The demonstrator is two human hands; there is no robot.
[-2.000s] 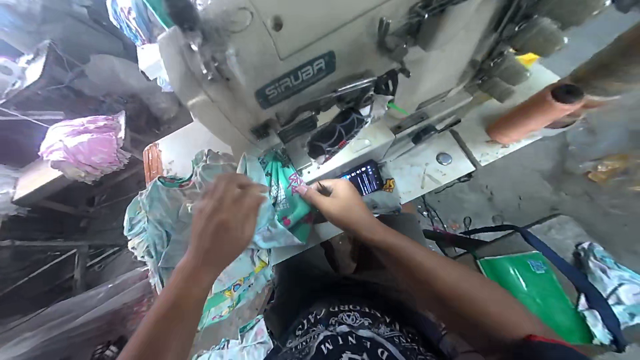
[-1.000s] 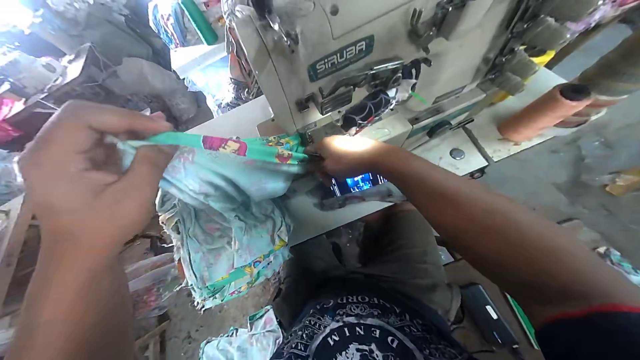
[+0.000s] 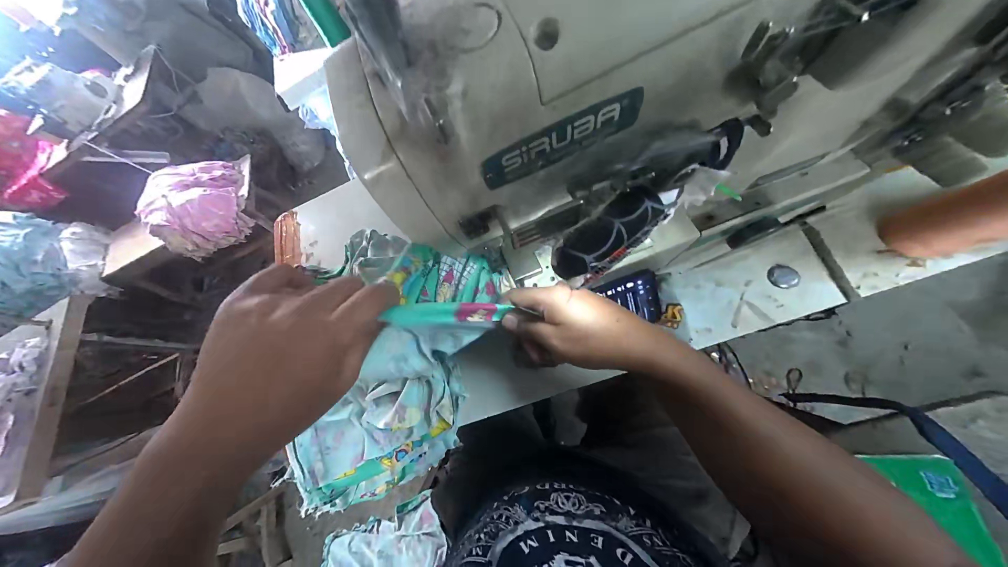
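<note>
A folded green printed fabric edge (image 3: 445,314) is stretched between my two hands, in front of a Siruba industrial sewing machine (image 3: 441,102). My left hand (image 3: 303,339) grips its left end. The fingertips of my right hand (image 3: 571,327) pinch the other end, with a small dark item, too unclear to name, between them. More green printed cloth (image 3: 449,276) lies just beyond, by the presser foot area, which is partly hidden. Below my left hand, pale blue-green garment pieces (image 3: 378,441) hang over the edge of the white machine table (image 3: 504,386).
A phone (image 3: 634,295) lies on the table right of my right hand. An orange thread cone (image 3: 945,216) is at the far right. A pink fabric bundle (image 3: 197,206) sits at the left. A green packet (image 3: 929,496) and a dark strap (image 3: 913,413) are at lower right.
My left hand has come in from the far left toward my right hand, and the span of green fabric between them is shorter. Both hands still hold the cloth.
</note>
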